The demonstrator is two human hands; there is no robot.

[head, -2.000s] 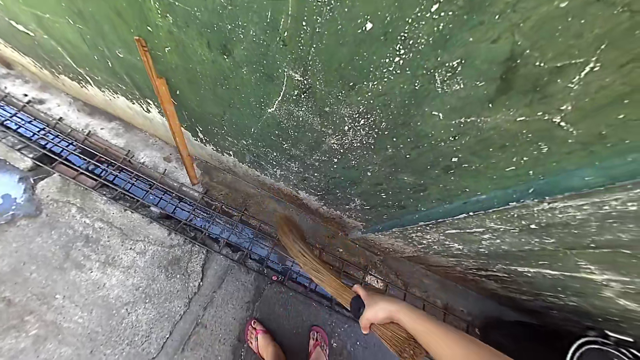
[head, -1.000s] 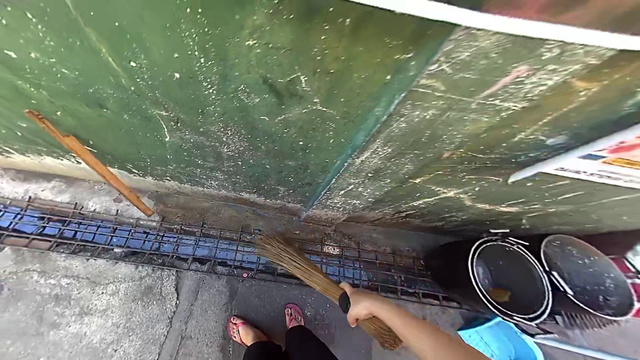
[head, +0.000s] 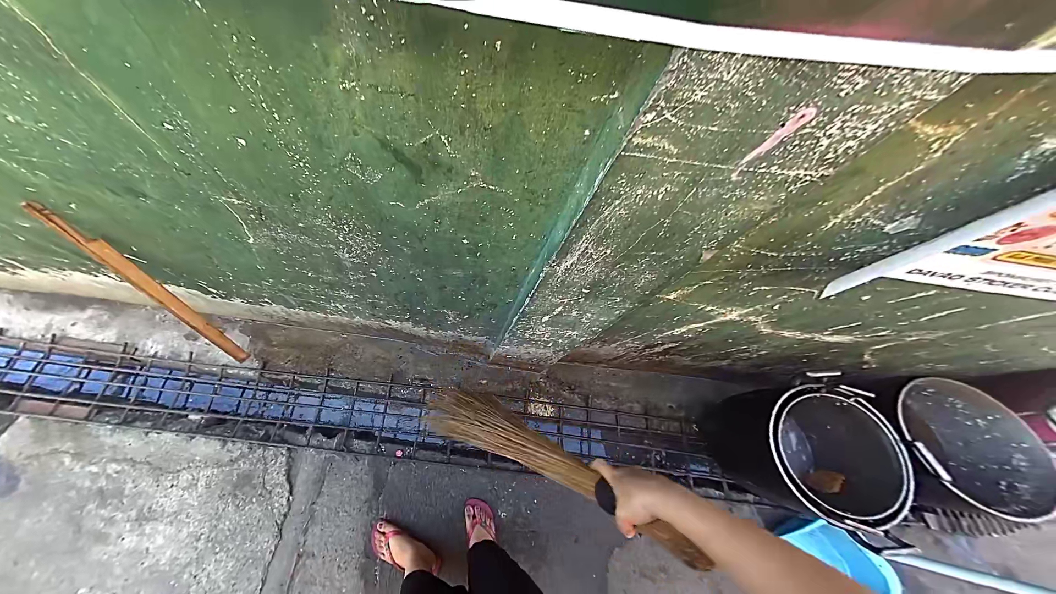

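My right hand (head: 642,500) grips a stick broom (head: 528,445) by the bound part of its bundle, beside a black band. The bristles fan out to the upper left, over the rusty metal grating (head: 330,404) of a drain channel with bluish water under it. The butt of the broom sticks out below the hand. My left hand is out of view. Both feet, in pink flip-flops (head: 404,549), stand on the pavement just below the grating.
A green, stained wall (head: 371,206) rises behind the drain. A wooden stick (head: 148,285) leans on it at the left. At the right stand two black buckets (head: 841,458), (head: 978,450) and a light blue dustpan-like plastic container (head: 841,557). A printed banner (head: 990,247) hangs above them.
The view has swung to the right since two seconds ago, bringing in the buckets and the banner. The broom stays in my right hand, its bristles still over the grating.
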